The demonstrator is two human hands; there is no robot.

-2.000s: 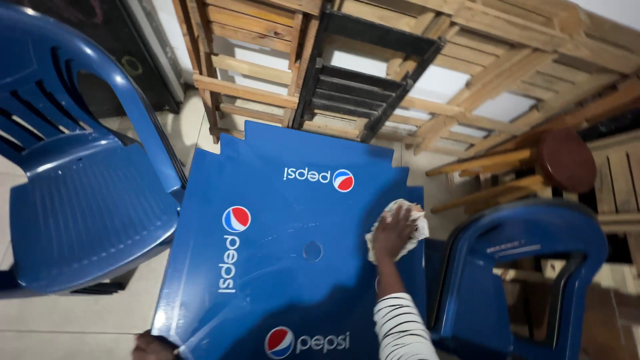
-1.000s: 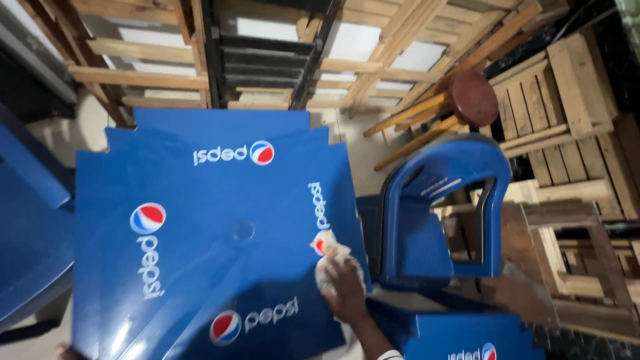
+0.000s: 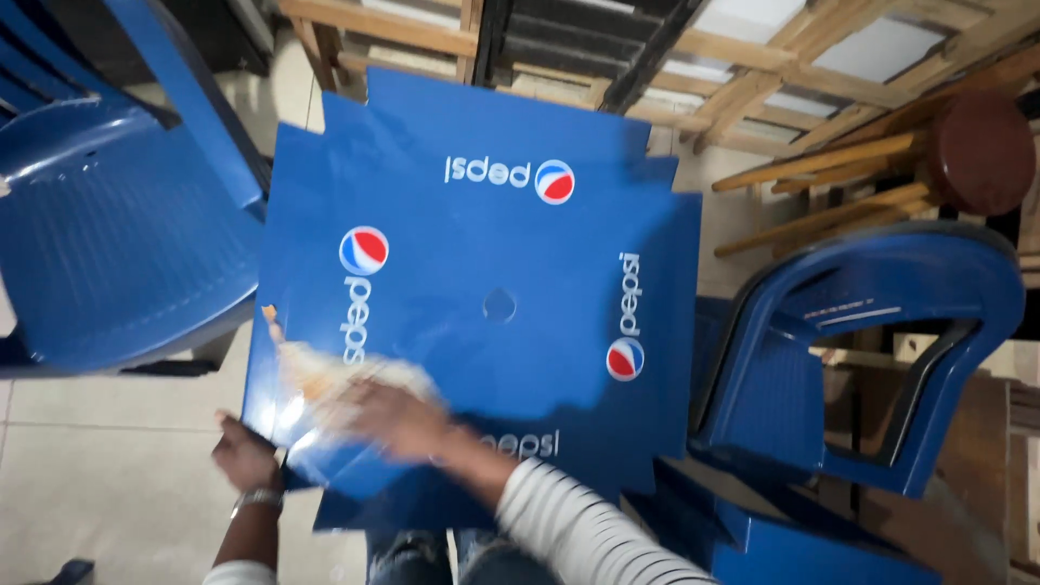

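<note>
A blue plastic table (image 3: 552, 260) with Pepsi logos fills the middle of the head view, a small round mark at its centre. My right hand (image 3: 394, 418) presses a crumpled pale cloth (image 3: 325, 382) against the tabletop near its left front part; hand and cloth are blurred. The cloth lies over part of the left logo, and my right forearm covers part of the front one. At the table's left front edge, my left hand (image 3: 248, 455) grips the rim, a metal band around its wrist.
A blue plastic armchair (image 3: 130, 236) stands at the left, another blue chair (image 3: 764, 382) at the right. Behind it is a wooden stool with a round brown seat (image 3: 983, 154). Wooden pallets (image 3: 747, 65) line the back. Another blue surface (image 3: 812, 556) shows at the lower right.
My right hand has moved with the cloth from the right side of the tabletop to its left front part. My left hand, barely visible earlier, now shows fully at the edge.
</note>
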